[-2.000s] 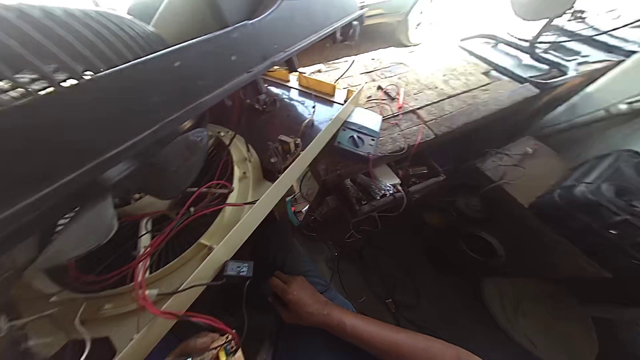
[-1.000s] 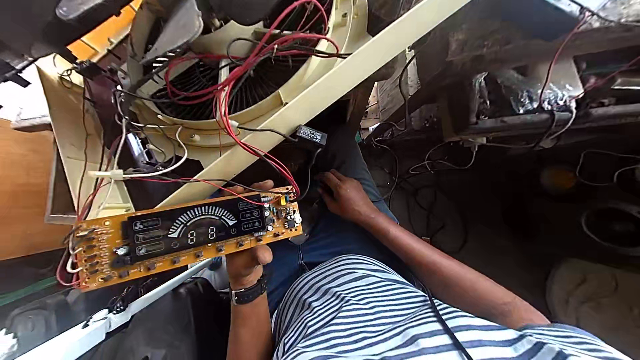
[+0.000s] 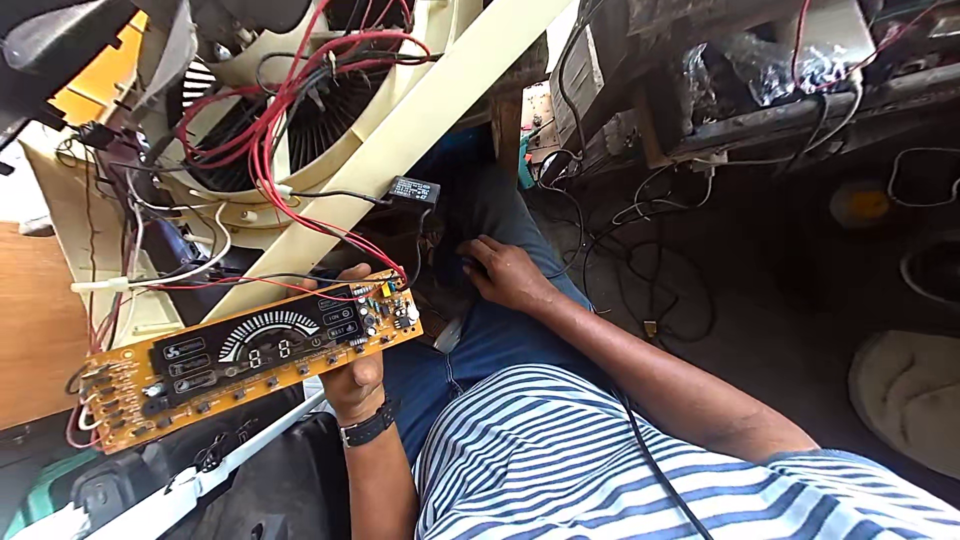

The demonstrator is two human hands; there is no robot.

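Observation:
My left hand, with a watch strap at the wrist, grips the lower edge of an orange circuit board that carries a dark display panel. Red and black wires run from the board's right end up to the cream plastic fan housing. A small black capacitor-like block hangs on black leads beside the housing's long edge. My right hand rests near my knee with its fingers curled; something dark and bluish shows by the fingertips, and I cannot tell whether it is held.
Above the board, black fan blades or vanes show inside the housing. At the upper right is a wooden bench shelf with plastic-wrapped items and wires. Black and white cables lie tangled on the floor. A round cushion-like thing is at the right edge.
The view has swung down and left since the oldest frame. The circuit board, then mostly out of view at the bottom, is now shown whole in my left hand. My right hand remains near my knee.

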